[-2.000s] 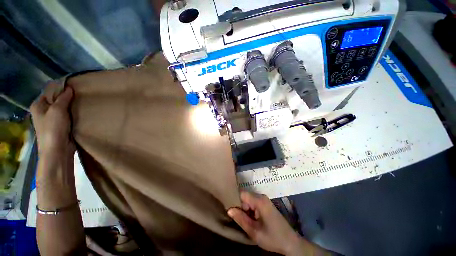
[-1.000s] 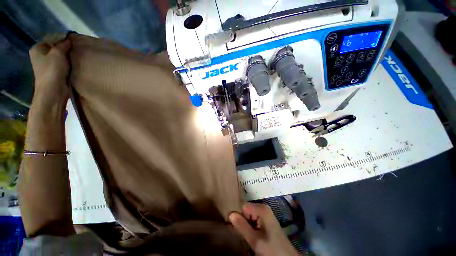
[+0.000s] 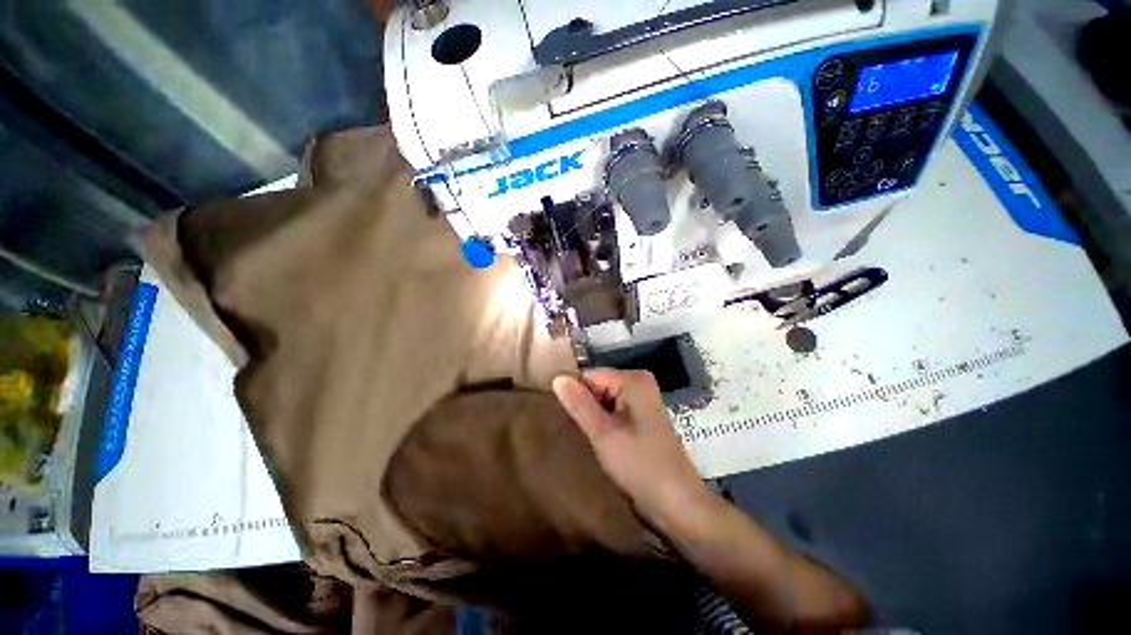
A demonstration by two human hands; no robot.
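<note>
The brown garment piece (image 3: 360,310) lies over the left of the machine table and hangs over its front edge, with a darker folded part near my right hand. Its right edge runs up to the lit presser foot area (image 3: 546,304) of the white overlock machine (image 3: 521,124). My right hand (image 3: 608,416) pinches this edge just below the foot, beside the dark chute opening. My left hand is not recognisable in the picture; the cloth's left end lies without a hand on it.
Black-handled thread snips (image 3: 843,294) lie right of the foot. Grey tension dials (image 3: 707,161) and a lit control panel (image 3: 883,124) are on the head. Dark specks dot the table (image 3: 992,298) by the ruler. A bin with yellow things (image 3: 31,385) stands at the far left.
My left hand has let go of the cloth's left end and left the picture. My right hand has moved up along the edge, nearer the foot. The cloth's left part has dropped onto the table.
</note>
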